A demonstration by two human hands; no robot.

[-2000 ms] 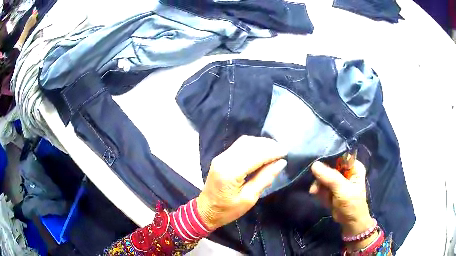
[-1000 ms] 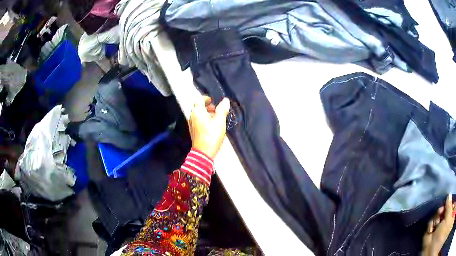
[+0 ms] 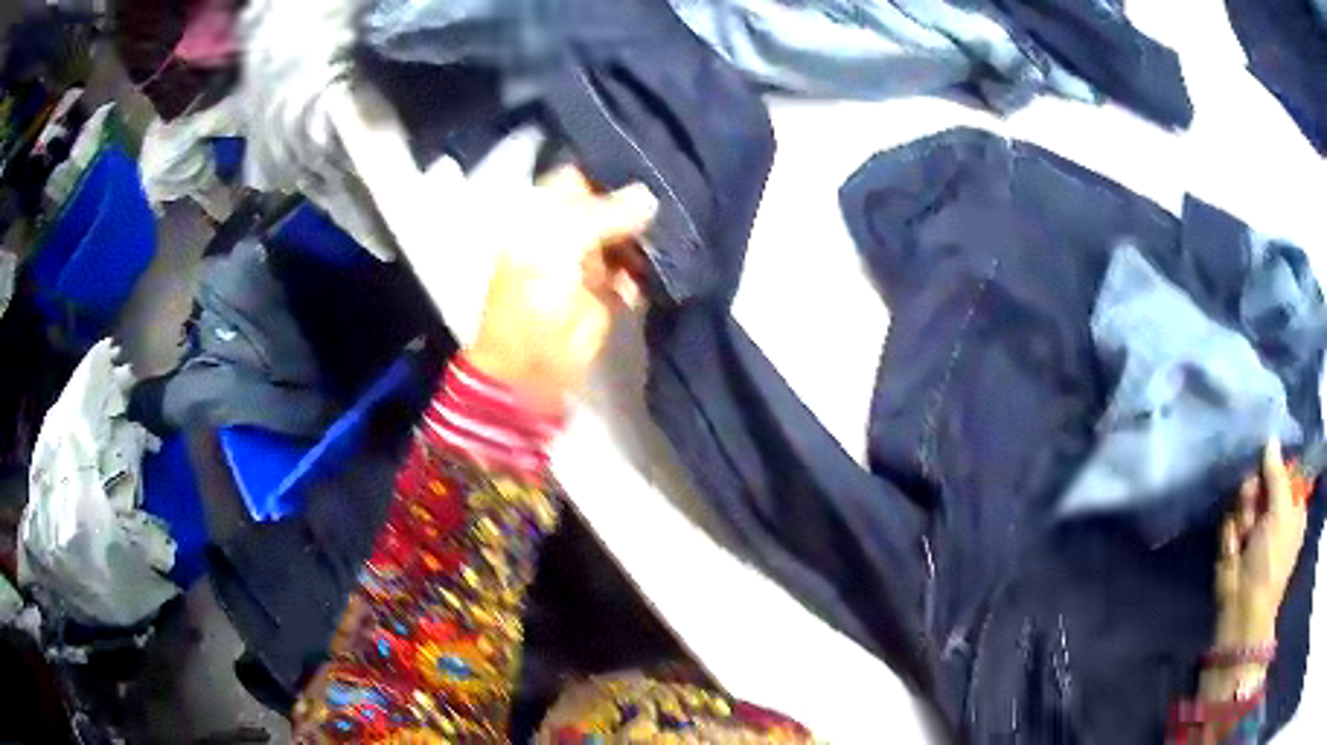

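A dark denim jacket (image 3: 931,364) with pale topstitching lies on the white table, its pale blue inside (image 3: 1164,393) showing at the right. Its long dark sleeve (image 3: 728,422) runs up to the left. My left hand (image 3: 560,284) is at the edge of this sleeve, thumb and fingers closed on the cloth; the hand is blurred and the cuff end is unclear. My right hand (image 3: 1263,553) rests near the pale blue inside at the right edge. A bit of the orange-handled thread snips (image 3: 1300,477) shows at its fingers; the blades are hidden.
The white table (image 3: 808,277) curves down along its left edge. More denim garments (image 3: 859,44) lie at the top. Pale folded garments (image 3: 299,124) sit at the table's left edge. Blue bins (image 3: 95,240) and cloth heaps (image 3: 95,495) are on the floor at left.
My left hand has gone from the jacket body to the sleeve, which is now shifted and bunched beside it. My right hand has stayed by the jacket body. The view has swung left.
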